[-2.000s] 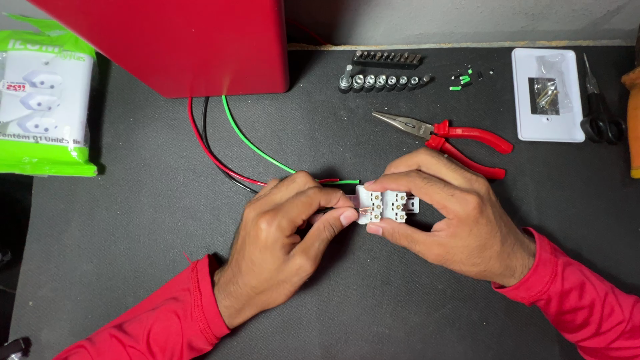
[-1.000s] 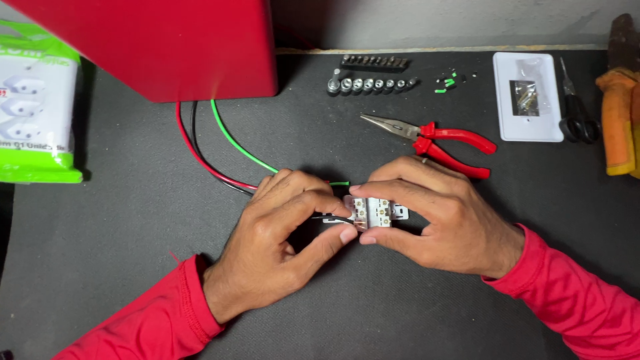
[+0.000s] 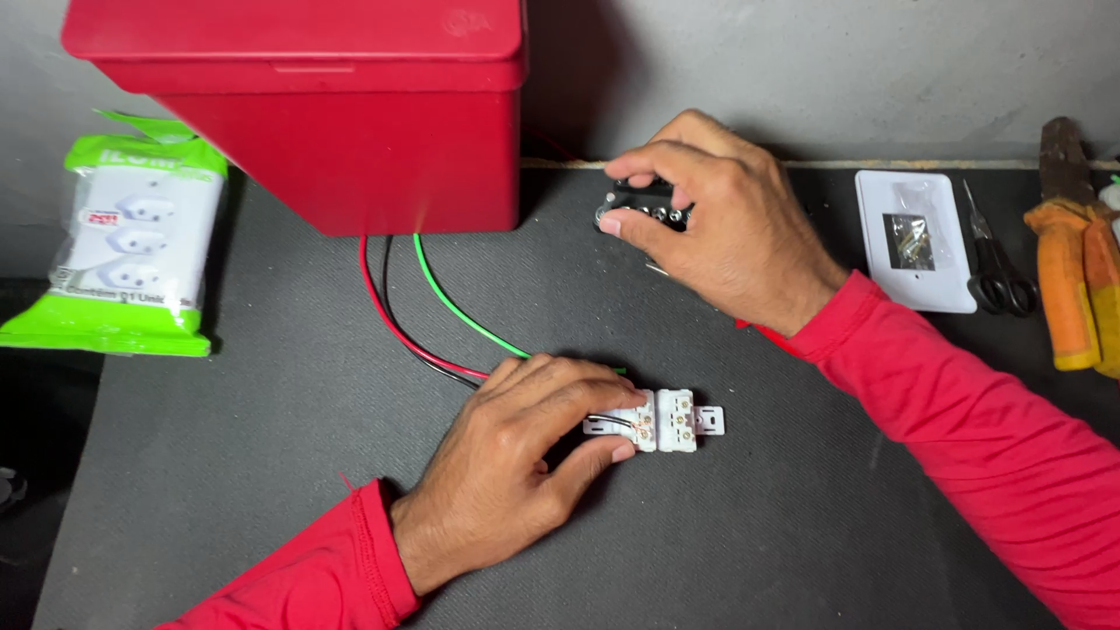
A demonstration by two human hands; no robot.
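My left hand (image 3: pixel 525 459) grips the left part of a white electrical socket module (image 3: pixel 675 421) between thumb and fingers, on the dark mat. A black wire (image 3: pixel 610 420) ends with bare copper strands at one of its screw terminals. A red wire (image 3: pixel 391 322) and a green wire (image 3: pixel 461 314) run from under the red box toward the module, partly behind my left hand. My right hand (image 3: pixel 722 219) is over the socket-bit set (image 3: pixel 658 212) at the back, fingers curved and apart; its thumb tip is at the left end of the row, and whether it touches is unclear.
A red box (image 3: pixel 350 157) stands at the back, beside a green-and-white packet (image 3: pixel 144 227) of sockets. On the right lie a white cover plate (image 3: pixel 919 289) with a small bag of screws, black-handled scissors (image 3: pixel 993 271) and orange-handled pliers (image 3: pixel 1063 280). Red-handled pliers are mostly hidden under my right arm.
My right hand has let go of the socket module and moved up to the socket-bit set. My left hand remains on the module. The view has shifted, showing more of the red box.
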